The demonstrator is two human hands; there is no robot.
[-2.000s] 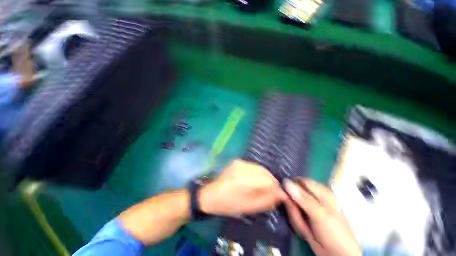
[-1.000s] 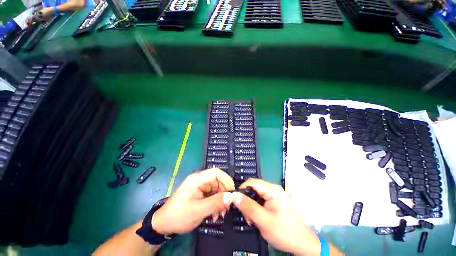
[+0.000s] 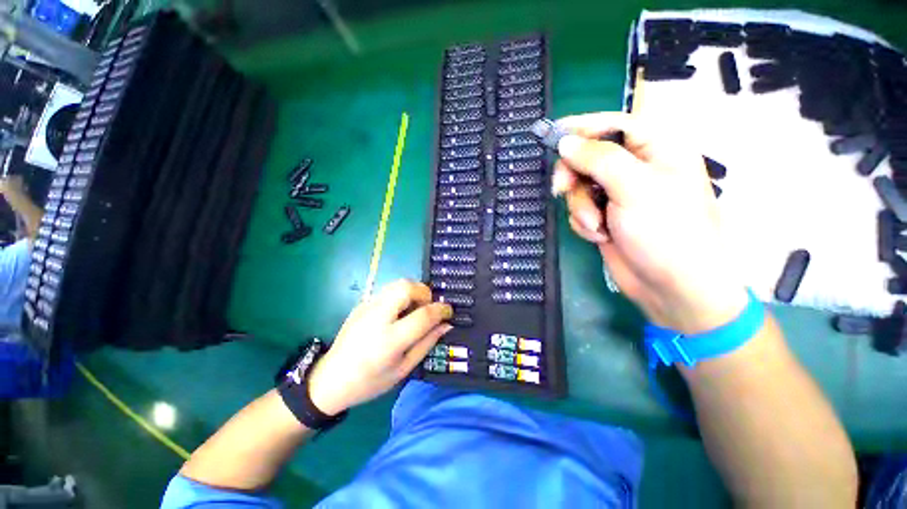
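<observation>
A long black slotted tray [image 3: 490, 199] lies in front of me, its two columns mostly filled with black assembled units. Several green, white and yellow circuit board assemblies [image 3: 515, 358] lie in its near slots. My left hand [image 3: 373, 353] is at the lower left column, fingertips on a black assembled unit [image 3: 460, 318] at a slot; the fingers hide part of it. My right hand [image 3: 651, 214] is raised right of the tray, holding a small dark housing [image 3: 545, 132] between thumb and fingers, its tip over the right column.
Black housings [image 3: 840, 84] lie on a white sheet [image 3: 746, 129] at right, some loose on the mat below it. Several loose units [image 3: 306, 199] lie left of the yellow tape [image 3: 390, 204]. A tall tray stack [image 3: 149, 199] stands at left. Another person's arm [image 3: 20, 214] shows at the far left edge.
My hands have parted: the left moved down to the tray's lower slots, the right moved up and right with a housing. The view has tilted down, showing more of the tray's near end.
</observation>
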